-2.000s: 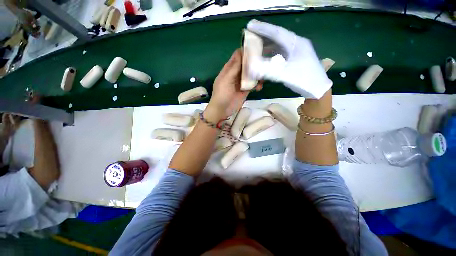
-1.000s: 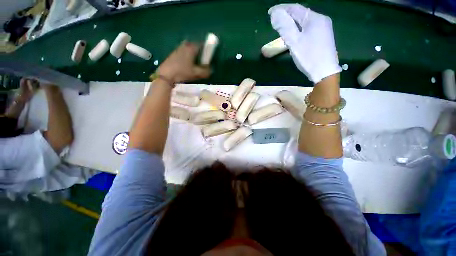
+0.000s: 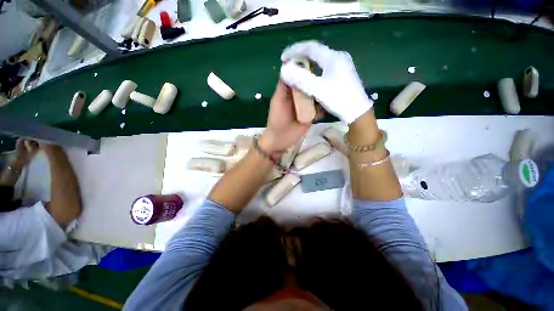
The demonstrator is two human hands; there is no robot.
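Note:
My bare left hand (image 3: 284, 119) holds a cream plastic housing (image 3: 304, 105) from below over the near edge of the green belt. My right hand (image 3: 328, 78), in a white glove, is closed around the housing's upper end, where a dark round spot shows between the fingers. The housing stands roughly upright in view, its flat pinkish-tan face towards me. A pile of housings (image 3: 311, 156) lies on the white bench below my hands, partly hidden by my left wrist. A grey-green block (image 3: 322, 181) lies right of the pile.
The green belt (image 3: 255, 61) carries several spaced housings and white bits. A dark red can (image 3: 157, 209) stands at bench left. A clear bottle (image 3: 461, 178) lies at right. Another person's arms (image 3: 61, 182) are at far left. Parts and tools lie on the far side.
Both hands have come together around one housing; a second ago they were apart over the belt. A housing now lies on the belt left of my hands, and the other belt housings have shifted left.

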